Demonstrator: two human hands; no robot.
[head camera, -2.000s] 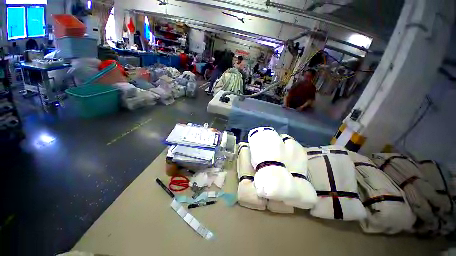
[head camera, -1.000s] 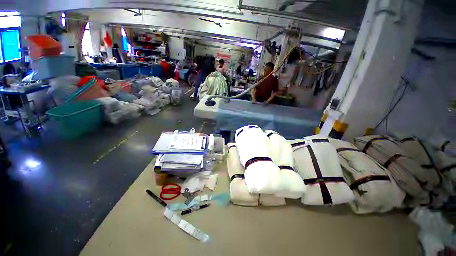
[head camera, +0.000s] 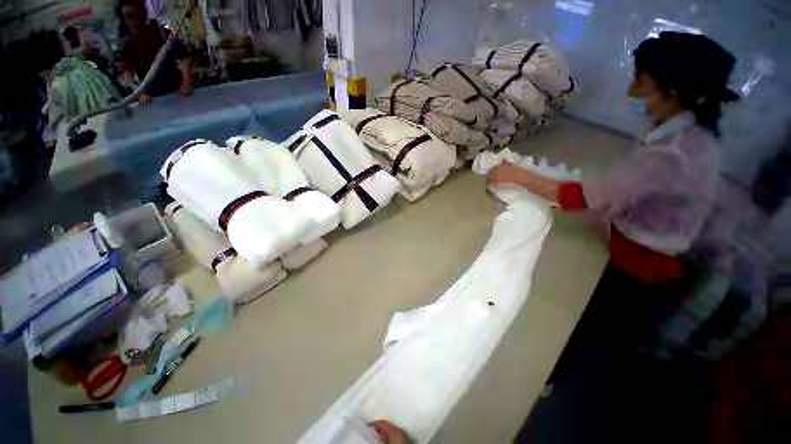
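A long white cloth panel (head camera: 460, 338) lies in a narrow strip along the near edge of the beige table (head camera: 295, 347), with a small dark mark on it. Its far end is bunched under another person's hands. Part of one hand of mine, apparently my right hand (head camera: 388, 432), shows at the bottom edge, touching the cloth beside a loose white flap. It is mostly cut off, so its grip is unclear. My left hand is not in view.
Strapped white bundles (head camera: 251, 208) and cream bundles (head camera: 408, 156) line the far side. Clipboards (head camera: 56, 277), red scissors (head camera: 104, 378), a black marker (head camera: 175, 366), another marker (head camera: 87, 407) and a label strip (head camera: 169, 405) lie at left. A person (head camera: 659, 182) stands at right.
The view has swung right and down. The white panel, the person at the right and part of my hand now show; the bundles and clipboards have shifted left in view.
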